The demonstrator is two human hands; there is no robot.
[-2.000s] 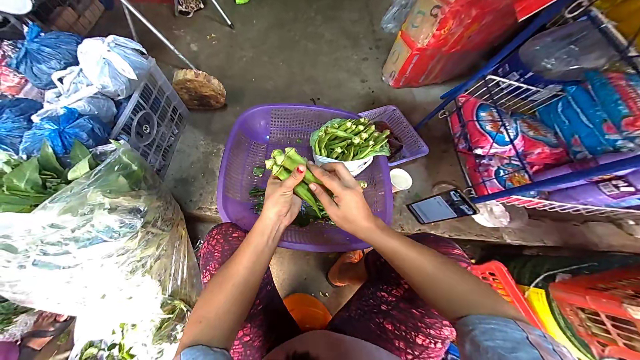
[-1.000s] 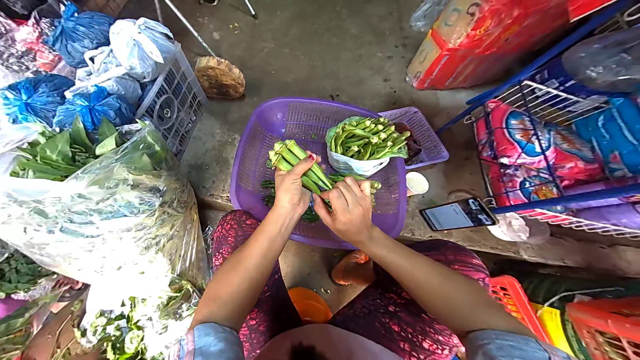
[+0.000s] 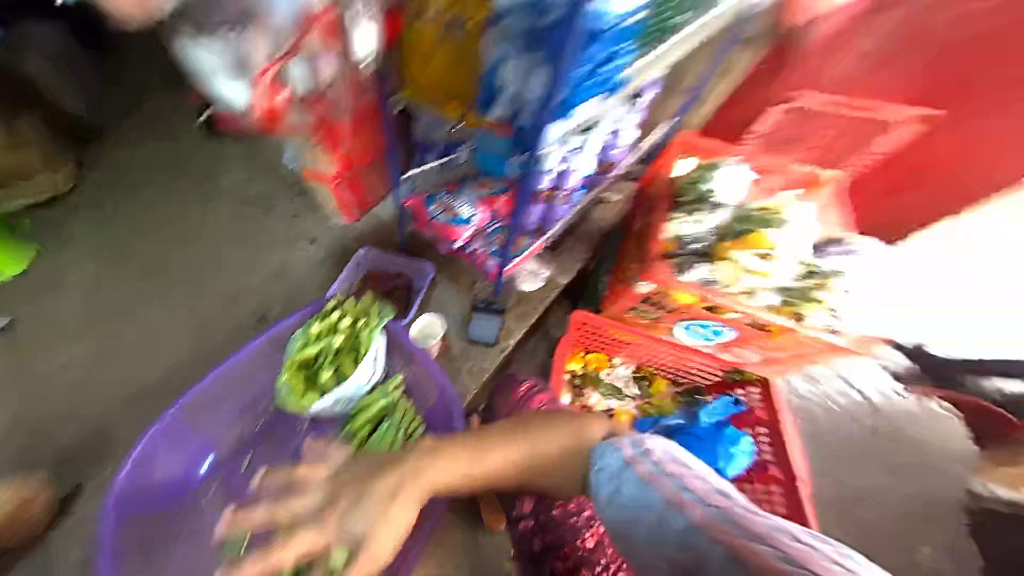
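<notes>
The frame is blurred. My right hand (image 3: pixel 320 504), fingers spread, is over the large purple plastic basin (image 3: pixel 192 424), above some green pieces that it partly covers; whether it touches them I cannot tell. A bunch of green stalks (image 3: pixel 384 416) lies in the basin just beyond my wrist. Behind it stands a white plastic bag (image 3: pixel 356 384) filled with green vegetable pieces (image 3: pixel 332 344). The small purple basket (image 3: pixel 416 276) sits beyond the basin, holding something dark. My left hand is out of view.
A white cup (image 3: pixel 428 330) and a phone (image 3: pixel 486 324) are on the ledge. Behind them stands a wire rack (image 3: pixel 520 260) with colourful packets. At right, red plastic crates (image 3: pixel 576 336) hold flowers and a blue bag (image 3: pixel 712 436). A bare foot or hand shows at far left.
The view has swung strongly to the right. My right hand has let go of the green stalks it held with my left hand and is spread over the basin. A bunch now lies beside the filled bag.
</notes>
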